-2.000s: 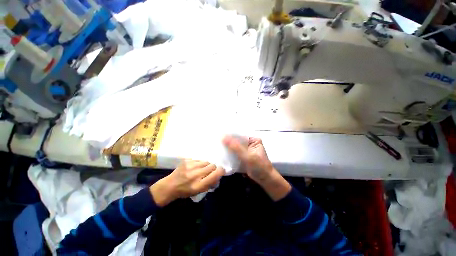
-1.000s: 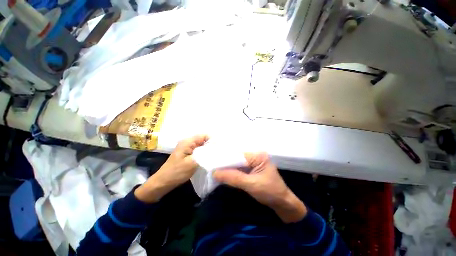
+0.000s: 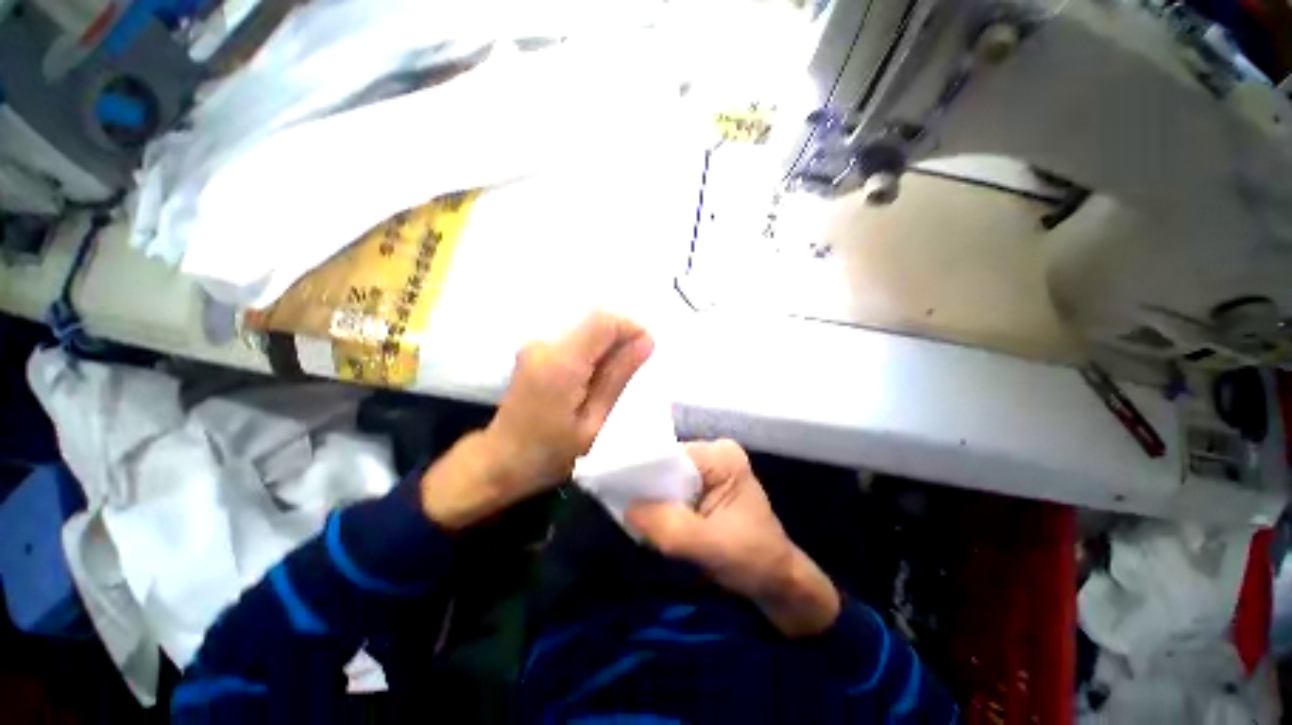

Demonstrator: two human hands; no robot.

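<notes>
A small white cut piece (image 3: pixel 633 451) is held folded between my two hands at the table's front edge. My left hand (image 3: pixel 546 404) grips its upper left side, fingers pointing up and right. My right hand (image 3: pixel 730 524) pinches its lower right end between thumb and fingers. The piece's top is lost in glare against the bright table. The sewing machine (image 3: pixel 1134 184) stands behind and to the right, its presser foot area (image 3: pixel 822 163) partly washed out.
A pile of white pieces (image 3: pixel 326 170) lies left, over cardboard with yellow tape (image 3: pixel 380 305). Dark red snips (image 3: pixel 1124 411) lie right of the bed. A white fabric bundle (image 3: pixel 213 496) hangs low left by a blue stool (image 3: pixel 36 545). A red crate (image 3: pixel 1013 609) is low right.
The view has shifted closer to the machine over two seconds. My left hand has risen relative to my right, and the white piece is now more tightly folded and tilted between them.
</notes>
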